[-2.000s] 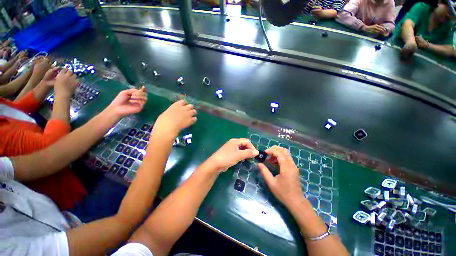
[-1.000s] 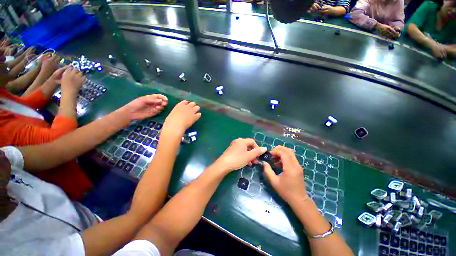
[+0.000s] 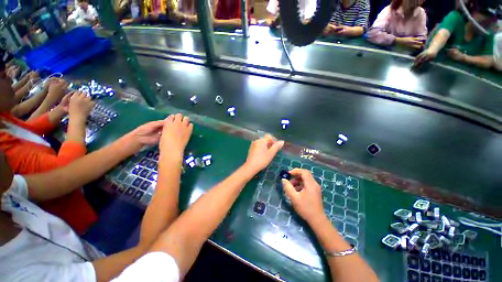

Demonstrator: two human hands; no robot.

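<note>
My right hand, with a bracelet at the wrist, holds a small black square module between thumb and fingers over the blister tray. My left hand is raised past the tray's back left corner, thumb and fingertips near each other; whether it holds anything cannot be told. The clear blister tray lies on the green bench and its pockets look mostly empty. One black module sits in a pocket near its left edge.
A heap of silver-white modules lies right, above a filled tray. Scattered modules lie on the dark conveyor. At left, a neighbour's hands are near their tray and two loose modules. A green post stands beyond.
My left hand has left the module and moved up and away toward the conveyor. My right hand keeps the module, now slightly left. The neighbour's hands have come together.
</note>
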